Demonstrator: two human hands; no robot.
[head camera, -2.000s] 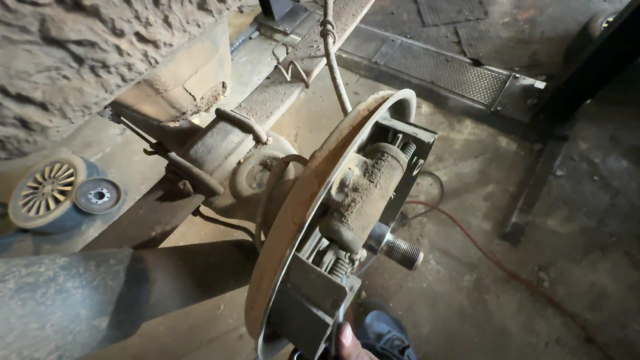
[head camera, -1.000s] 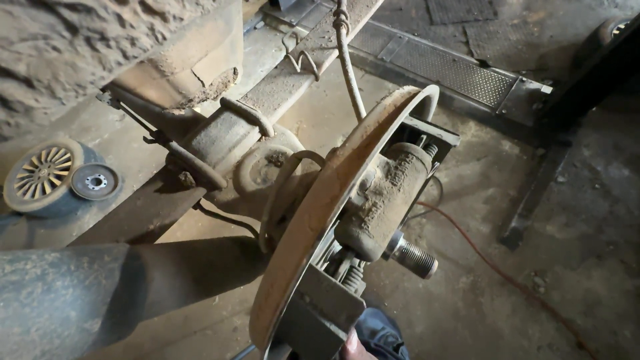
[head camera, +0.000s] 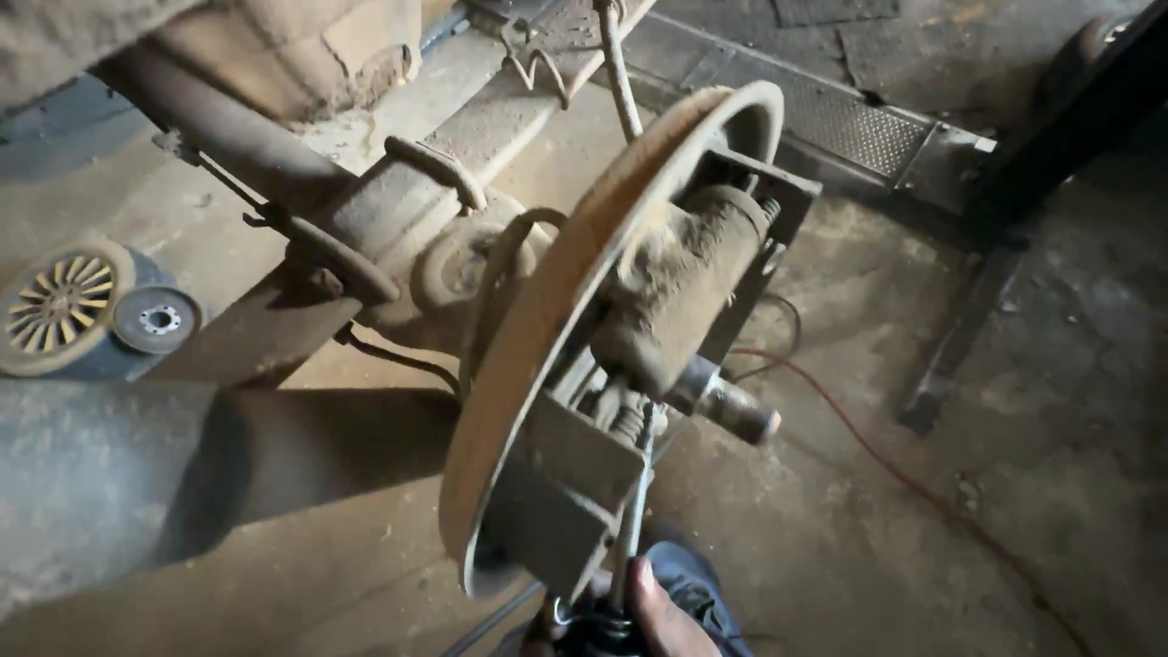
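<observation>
My right hand (head camera: 671, 611), cut off by the bottom edge, has its thumb against a slim metal rod-like tool (head camera: 634, 520). The tool's upper end reaches the coil spring (head camera: 630, 422) beside the brake shoe (head camera: 561, 488). Fingers that look like my left hand (head camera: 544, 630) show only slightly, near a dark part (head camera: 598, 630) with a shiny metal loop; their grip is hidden. Above is a dusty wheel cylinder (head camera: 684, 283) on the round brake backing plate (head camera: 547, 301). A threaded spindle (head camera: 739, 411) sticks out to its right.
Behind the plate are a dusty axle tube (head camera: 319, 447), a leaf spring (head camera: 502, 119) and U-bolts (head camera: 438, 173). A wheel (head camera: 64, 306) and a brake disc or drum (head camera: 157, 319) lie at left. A red hose (head camera: 912, 484) crosses the floor near a dark metal post (head camera: 1049, 128). A shoe (head camera: 689, 584) is below.
More of my hand shows at the bottom now, and the metal rod has come into clear view against the spring. The view has moved closer to the brake.
</observation>
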